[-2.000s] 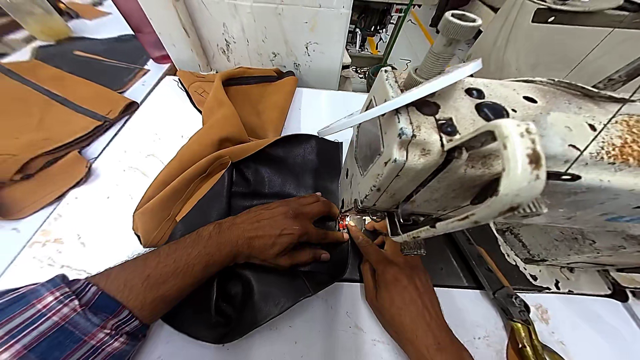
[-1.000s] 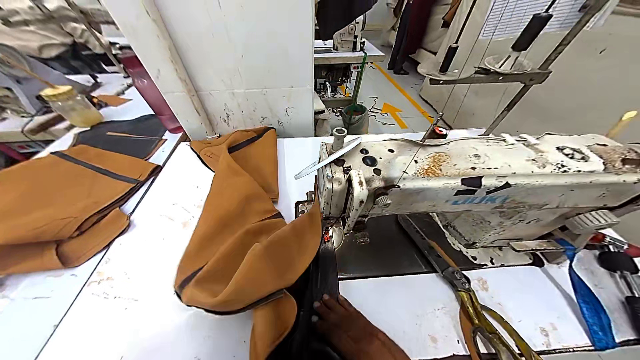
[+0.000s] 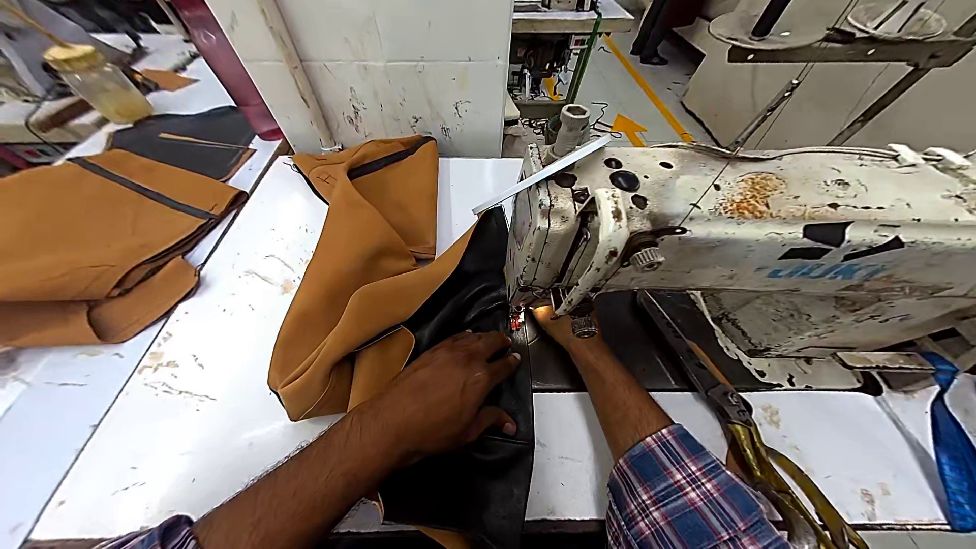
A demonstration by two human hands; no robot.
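Note:
A black leather piece with tan backing (image 3: 488, 473) lies along the left side of the needle area of a white Juki sewing machine (image 3: 732, 206), its edge at the presser foot (image 3: 518, 317). My left hand (image 3: 457, 389) rests on the black leather with fingers bent, pressing it near the foot. My right hand (image 3: 560, 324) reaches under the machine head, just right of the foot; its fingertips are partly hidden, so its grip is unclear. The tan side (image 3: 366, 252) of the piece lies folded behind and left of my left hand.
Large scissors (image 3: 743, 427) lie right of my right forearm. More tan pieces with a dark strip (image 3: 99, 229) lie at the left, near a lidded jar (image 3: 99, 84). A white-faced pillar (image 3: 396, 76) stands behind the table. A blue strap (image 3: 953, 450) hangs at the far right.
The piece, mostly tan side up a second ago, now shows more black leather beside the foot. My left hand has come onto it, and my right hand is now at the foot's right side.

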